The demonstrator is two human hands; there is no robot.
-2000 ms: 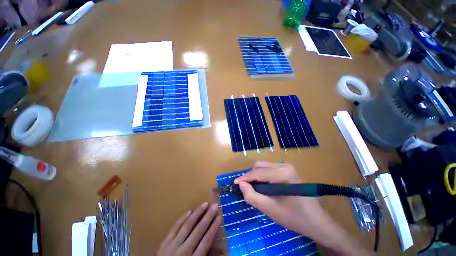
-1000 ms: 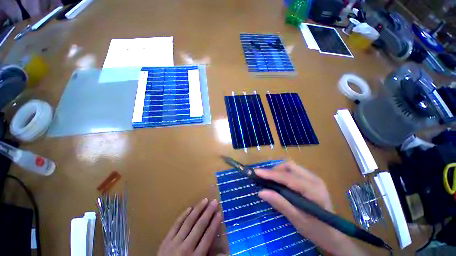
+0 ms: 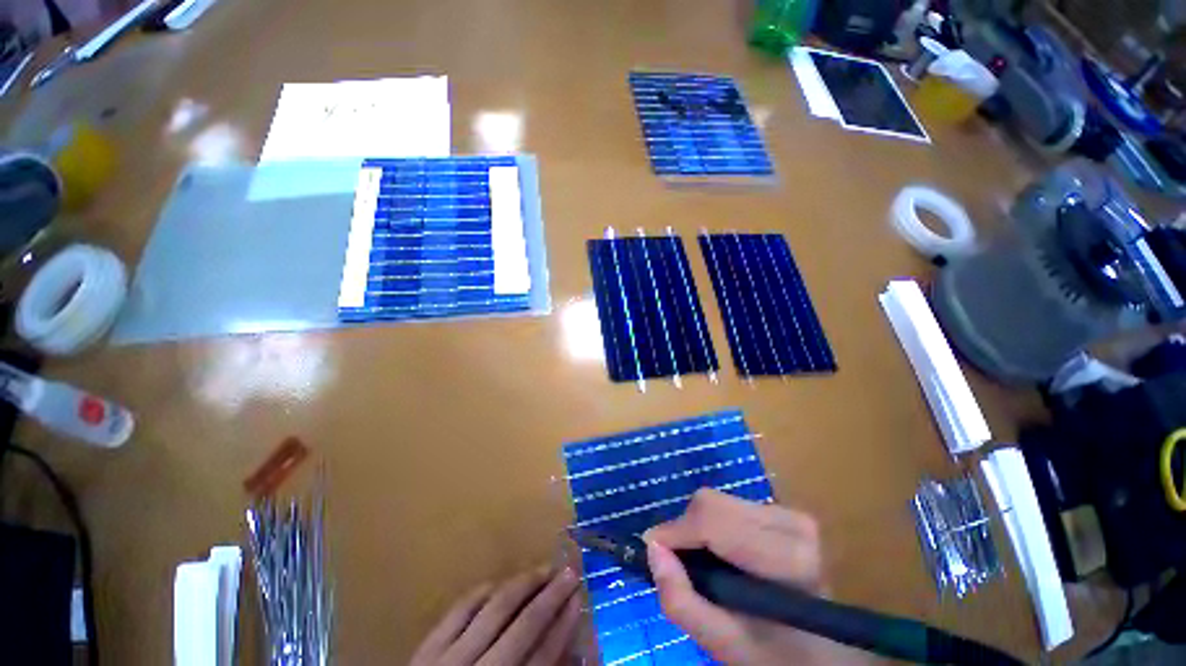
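Note:
A bright blue solar cell panel (image 3: 657, 468) with pale lines lies nearest me, partly under my right hand. My right hand (image 3: 741, 566) holds the dark soldering iron (image 3: 767, 599) like a pen. Its metal tip is at the panel's left edge. My left hand (image 3: 514, 618) lies flat with fingers together at the panel's lower left edge, cut off by the bottom of the picture. Whether its fingertips press on something is unclear.
Two dark cells (image 3: 653, 307) lie beyond the panel. A blue panel with white strips (image 3: 436, 241) lies on a pale sheet at left. Ribbon bundle (image 3: 289, 579) and white strips (image 3: 198, 612) are at left; ribbon pieces (image 3: 959, 533) and a grey canister (image 3: 1021, 306) at right.
The iron was lifted from the panel's upper left area one second ago; its tip is now back at the left edge, lower down. My left hand has moved slightly down.

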